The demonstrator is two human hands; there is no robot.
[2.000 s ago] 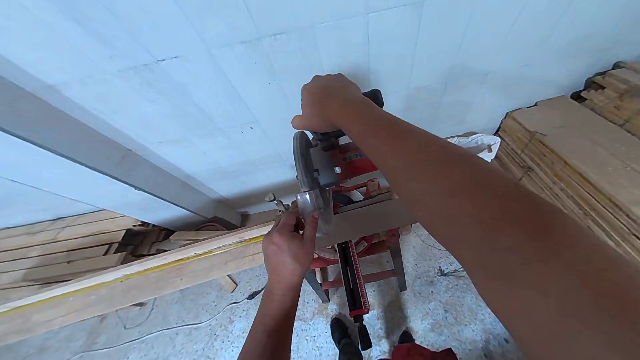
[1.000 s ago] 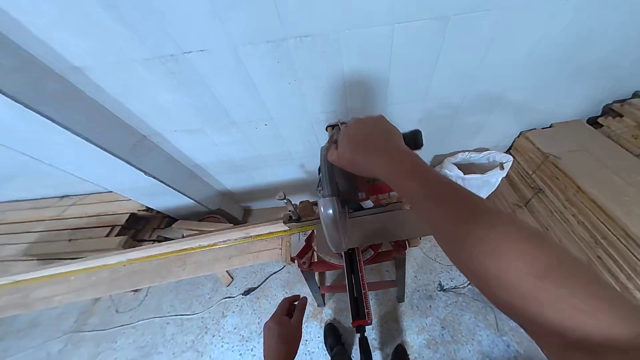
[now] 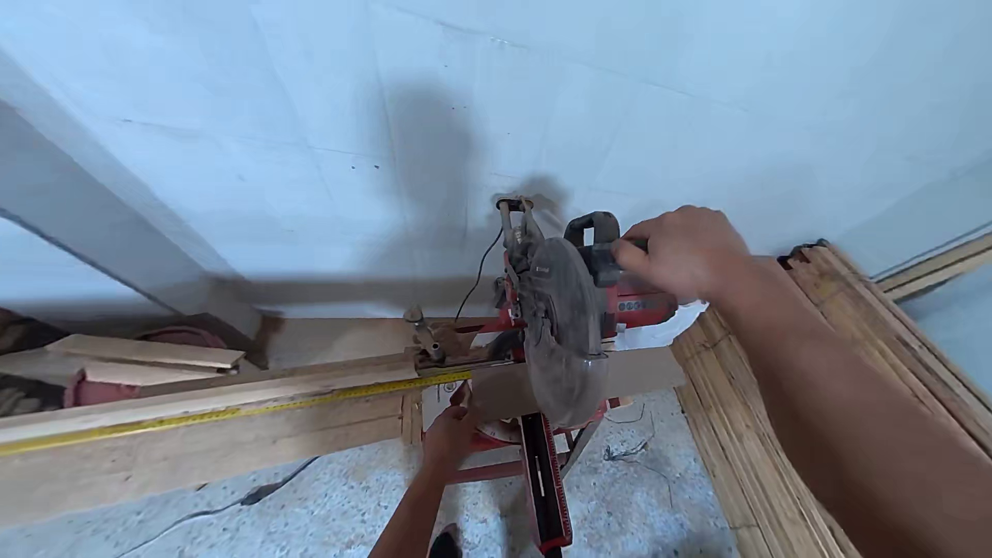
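Observation:
A red sliding miter saw (image 3: 639,304) with a dusty clear blade guard (image 3: 570,333) stands on a red stand. My right hand (image 3: 682,252) is closed around its black handle, at the right of the saw head. My left hand (image 3: 452,430) touches the near edge of a flat brown board (image 3: 504,393), left of the blade guard; its fingertips are partly hidden. This board lies across the saw table, passing under the guard. A yellow measuring tape (image 3: 294,403) runs along a long wooden plank assembly (image 3: 232,434) to the saw's left side. A metal clamp (image 3: 425,337) stands at the fence.
Stacked wooden boards (image 3: 775,387) lie at the right, with a white bag (image 3: 659,332) beside them. More wood pieces (image 3: 155,353) lie at the left. A pale wall (image 3: 310,194) rises behind the saw. A cable (image 3: 260,492) crosses the speckled floor.
My left hand has moved from in front of the saw, over the floor, to the board at the saw table. My right hand remains at the saw head. The view has shifted.

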